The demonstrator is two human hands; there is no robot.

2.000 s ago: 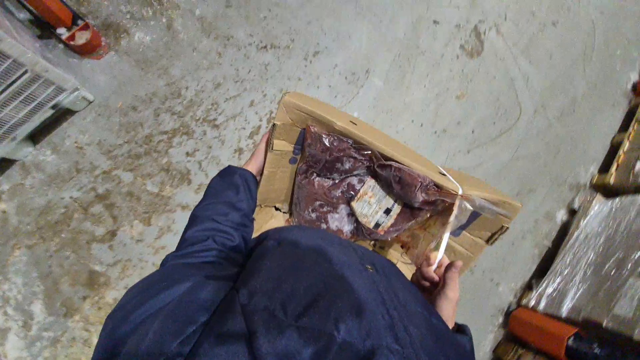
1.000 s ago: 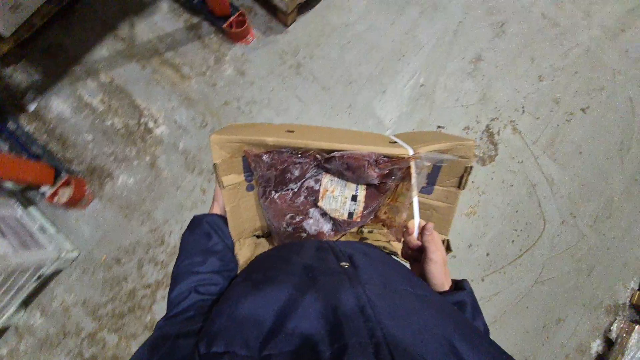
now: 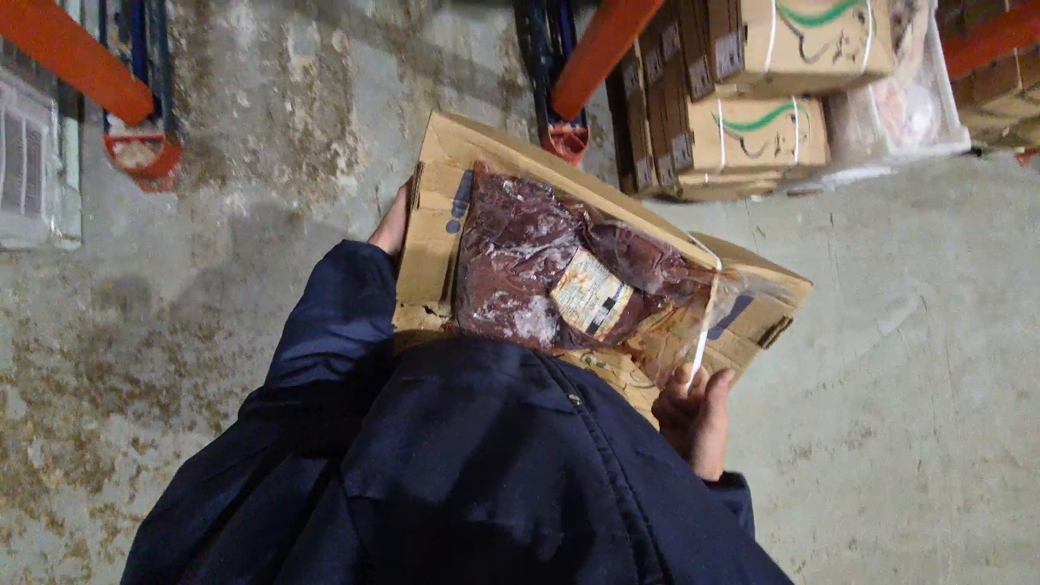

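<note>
An open cardboard box (image 3: 435,244) is held in front of my body, tilted in view. Inside lies frozen dark red meat in clear plastic film (image 3: 520,252), with a stained printed label (image 3: 593,294) on it. My left hand (image 3: 393,223) grips the box's left side, its fingers mostly hidden behind the cardboard. A white packing strap (image 3: 708,321) runs across the box's right part. My right hand (image 3: 697,416) has its fingers closed around the strap's near end at the lower right edge. My dark blue jacket covers the near side of the box.
Orange rack uprights (image 3: 605,57) stand on the floor ahead, at the left and centre. Strapped cardboard boxes (image 3: 760,134) are stacked at the upper right, beside a light plastic crate (image 3: 934,106) with wrapped contents. A grey plastic crate (image 3: 36,162) stands at far left.
The view has swung strongly, bringing rack uprights and stacked boxes into sight ahead. Both hands still hold the box and strap, with the meat inside.
</note>
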